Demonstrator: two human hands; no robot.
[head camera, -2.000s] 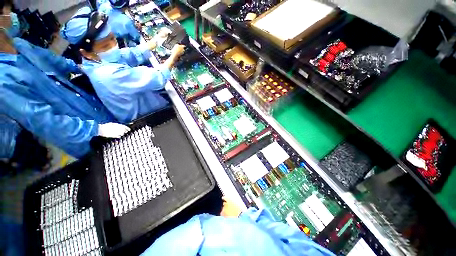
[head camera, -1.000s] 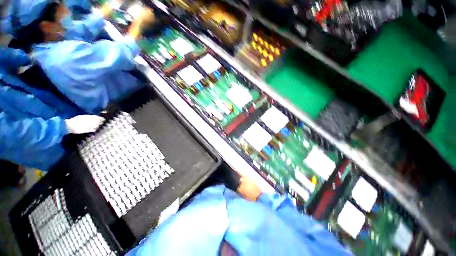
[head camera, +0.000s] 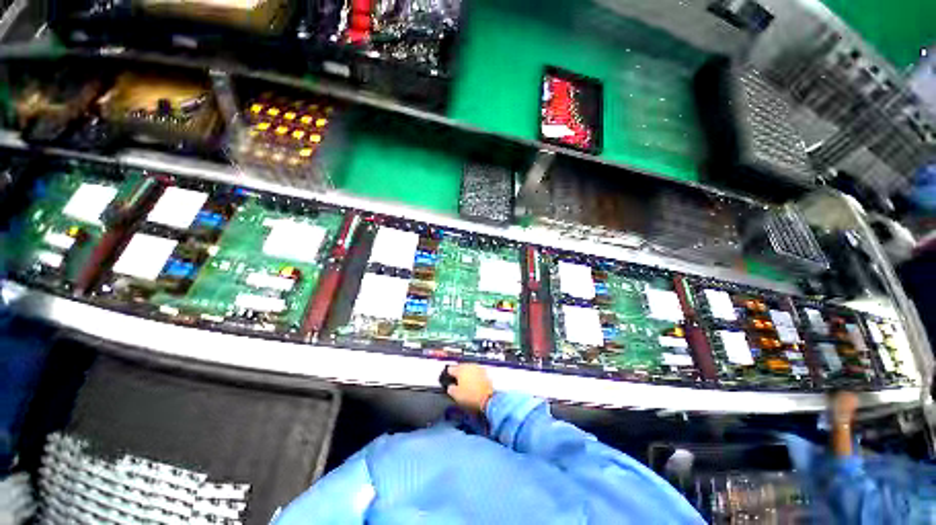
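A row of green circuit boards (head camera: 452, 282) in black carriers with dark red bars runs across the view, with white flat blocks and small blue parts on them. My right hand (head camera: 470, 388) is at the near edge of the pale conveyor rail (head camera: 400, 371), just below a board, with a blue sleeve behind it. Something black shows at its fingertips; I cannot tell if it is a finger cot or a held part. The fingers are bunched and partly hidden. My left hand is not in view.
A black bin (head camera: 205, 410) with rows of silver parts is at lower left. Green shelves beyond hold a tray of red parts (head camera: 571, 111), a dark speckled tray (head camera: 486, 192) and orange parts (head camera: 289, 128). Another person's hand (head camera: 844, 410) is at right.
The view has swung right along the line; the worker at left has left the picture, and more boards and another person show at right. My right hand stays by the near rail.
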